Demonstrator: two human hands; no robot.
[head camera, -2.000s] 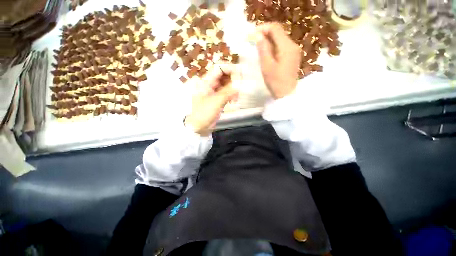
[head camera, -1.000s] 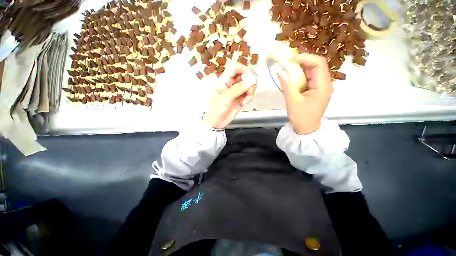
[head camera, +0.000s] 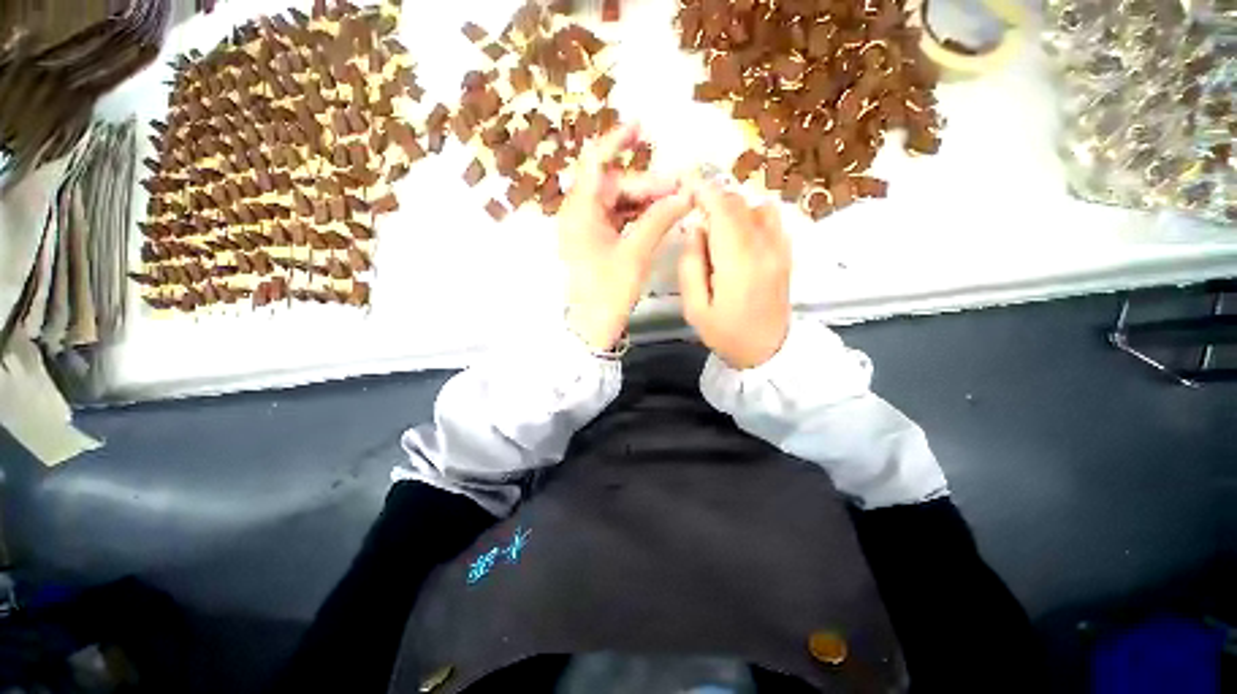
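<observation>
My left hand (head camera: 606, 258) and my right hand (head camera: 741, 271) meet at the fingertips above the white tabletop, near its front edge. A small brown piece, apparently a leather tab (head camera: 630, 203), shows between my left fingers. My right thumb and index finger pinch close beside it; glare and blur hide what they hold. Loose leather tabs (head camera: 536, 115) lie just beyond my left hand. A dense pile of folded tabs with bright metal edges (head camera: 821, 102) lies beyond my right hand.
Tabs in rows (head camera: 265, 170) fill the left. Grey-taupe strips (head camera: 95, 251) and brown panels (head camera: 75, 54) are at far left. A pale tape roll (head camera: 966, 57) and a bag of shiny bits (head camera: 1153, 115) are at right. A wire rack (head camera: 1160, 355) is beyond the edge.
My right hand held a pale roll one second ago; it no longer shows in that hand. My right hand has moved left and its fingertips now meet my left ones. The view has shifted slightly.
</observation>
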